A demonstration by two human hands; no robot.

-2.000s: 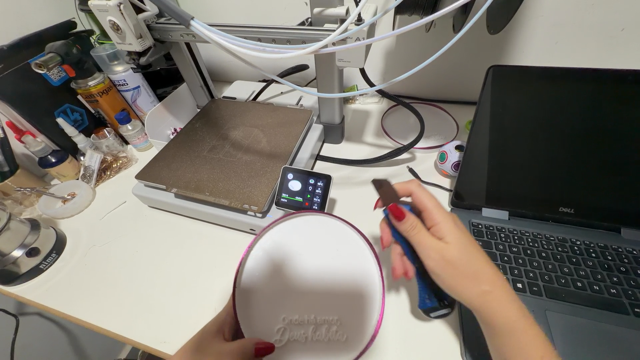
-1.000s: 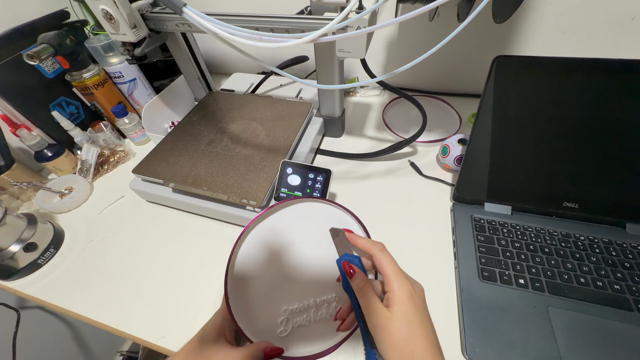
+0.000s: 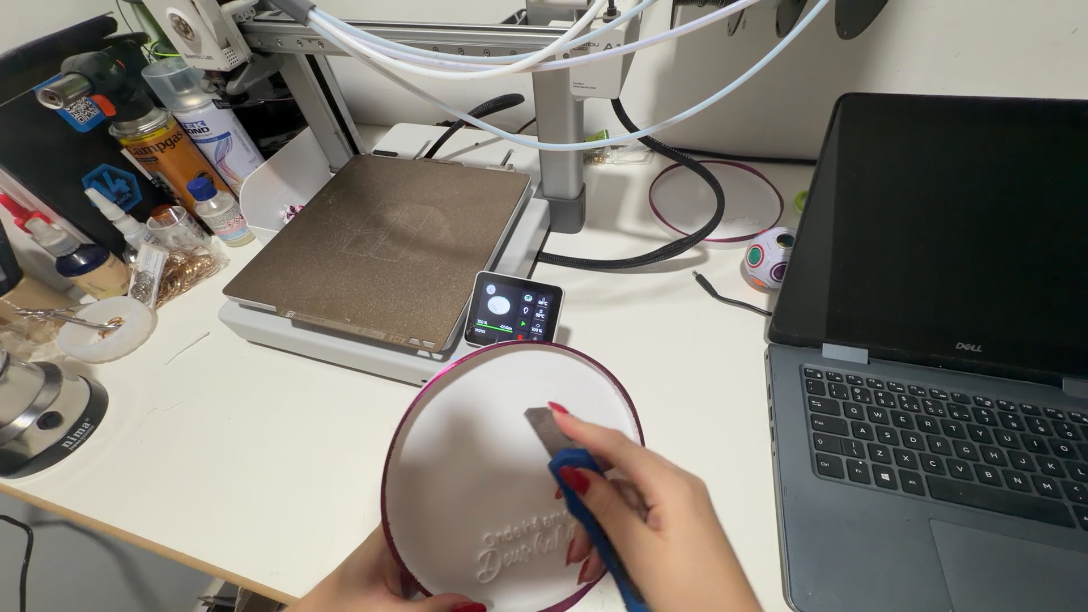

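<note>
My left hand [image 3: 399, 578] grips the lower left rim of a round white disc [image 3: 476, 442] with a purple edge and raised lettering near its bottom. In my right hand [image 3: 646, 501] is a blue-handled utility knife [image 3: 595, 527], its wide metal blade slanting up and left over the disc's face. Whether the blade touches the surface cannot be told. Fingers of the right hand cover part of the lettering. Just behind the disc's top edge stands the small touchscreen [image 3: 514, 308] of a 3D printer, whose brown textured build plate [image 3: 391, 246] lies farther back.
A laptop [image 3: 935, 425] stands open at the right. Behind lie another purple-rimmed disc [image 3: 722, 200], a puzzle ball [image 3: 769, 257] and a loose cable [image 3: 722, 297]. Bottles and spray cans [image 3: 170, 144], a small white dish [image 3: 106, 330] and a metal device [image 3: 51, 416] crowd the left side.
My right hand with the knife has come from right of the disc to over its face. The left hand still holds the disc.
</note>
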